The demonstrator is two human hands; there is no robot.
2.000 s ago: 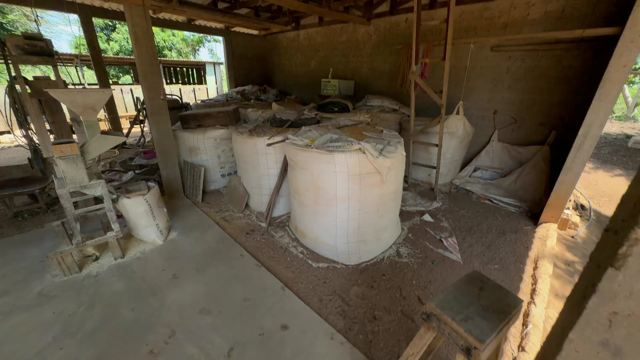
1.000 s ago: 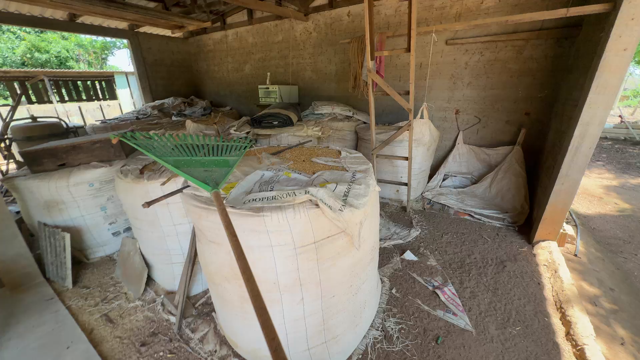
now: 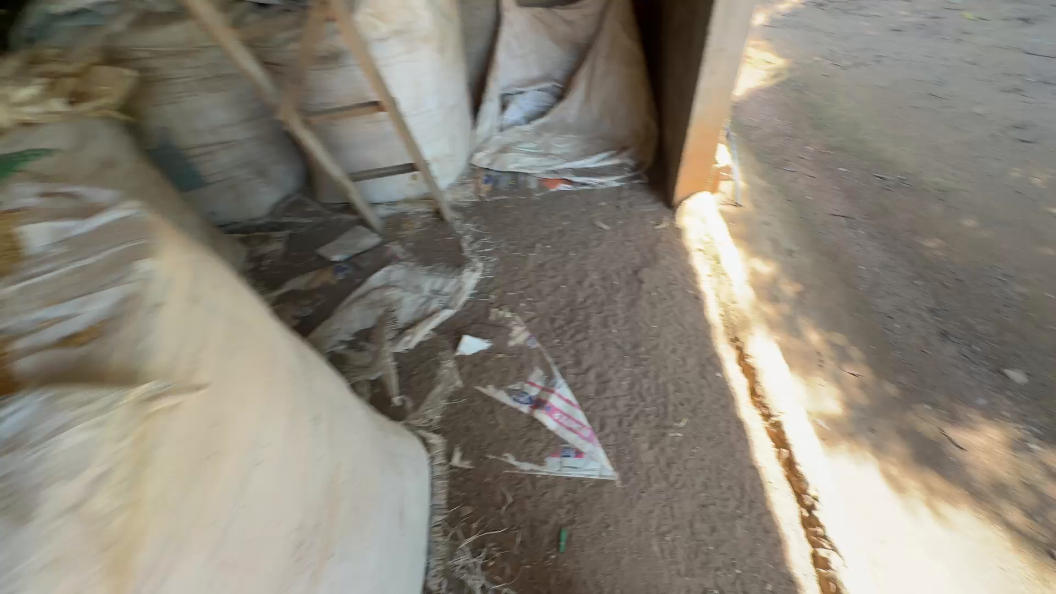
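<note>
Neither my left hand nor my right hand shows in the head view. A large white woven bulk bag (image 3: 280,396) fills the lower left, its folded top blurred. At the left edge a bit of green (image 3: 23,162), likely part of the rake, shows above that top. Behind stand more bulk bags (image 3: 412,74), with a wooden ladder (image 3: 375,70) leaning in front of them. A slumped, partly opened woven bag (image 3: 577,99) sits beside the post at the back.
Torn woven sacking (image 3: 396,301) and a printed plastic scrap (image 3: 569,421) lie on the dirt floor (image 3: 643,330). A wooden post (image 3: 711,107) stands at the shed's edge, where a sunlit concrete sill (image 3: 755,330) runs along the floor. A small green object (image 3: 563,540) lies near the bottom.
The view has swung down and right and come closer to the bags. The green rake, seen with its wooden handle a second ago, has mostly left the view.
</note>
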